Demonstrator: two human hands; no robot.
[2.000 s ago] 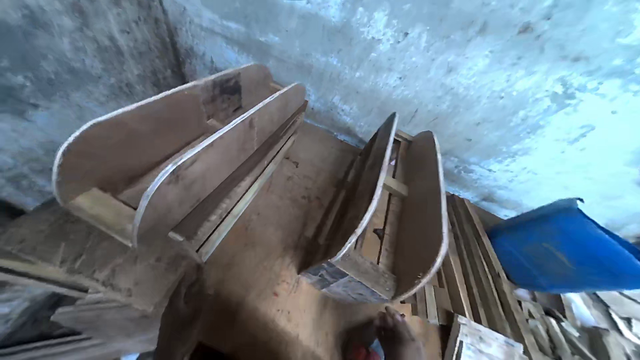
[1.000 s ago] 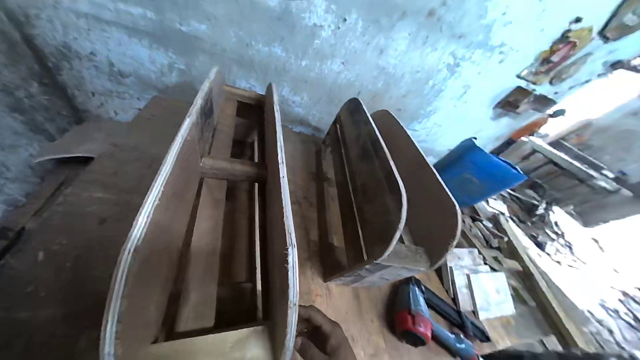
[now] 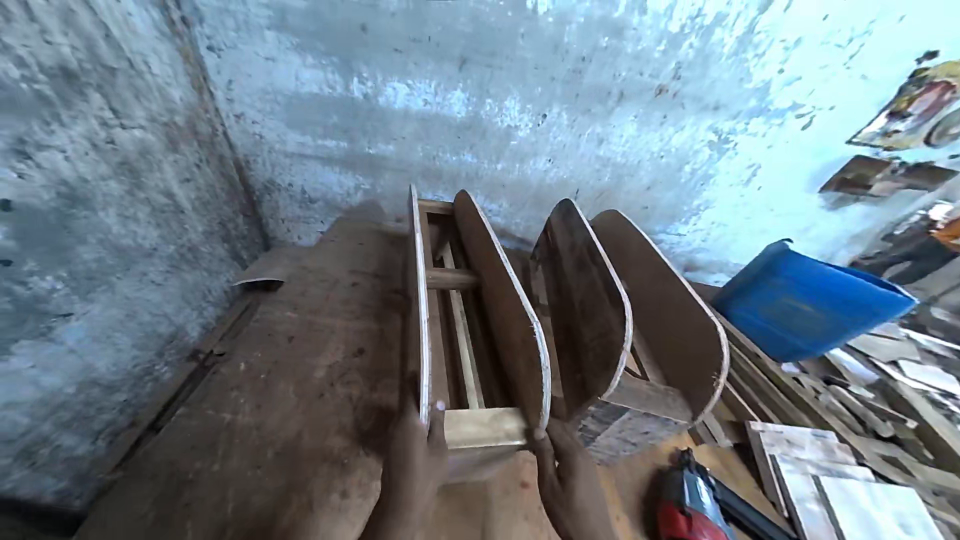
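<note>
A long wooden frame with two rounded plywood sides [image 3: 506, 315] lies on a brown wooden work surface [image 3: 300, 390]. Crosspieces join its sides, a pale one [image 3: 486, 429] at the near end. My left hand [image 3: 412, 457] grips the near end of the left side, fingers over the edge. On the near corner of the right side is my right hand [image 3: 566, 472], its fingers curled against the plywood. Just right of this frame stands a second, similar frame [image 3: 667, 315], which neither hand touches.
A red and grey power tool [image 3: 690, 499] lies at the lower right, near pale board offcuts [image 3: 862, 487]. Wooden strips and a blue plastic container [image 3: 810, 300] are farther right. A weathered blue wall [image 3: 487, 112] rises behind the frames.
The left frame, apart from the other and angled two seconds ago, now stands close beside it. Both hands are now on its near end; one second ago only one hand showed there.
</note>
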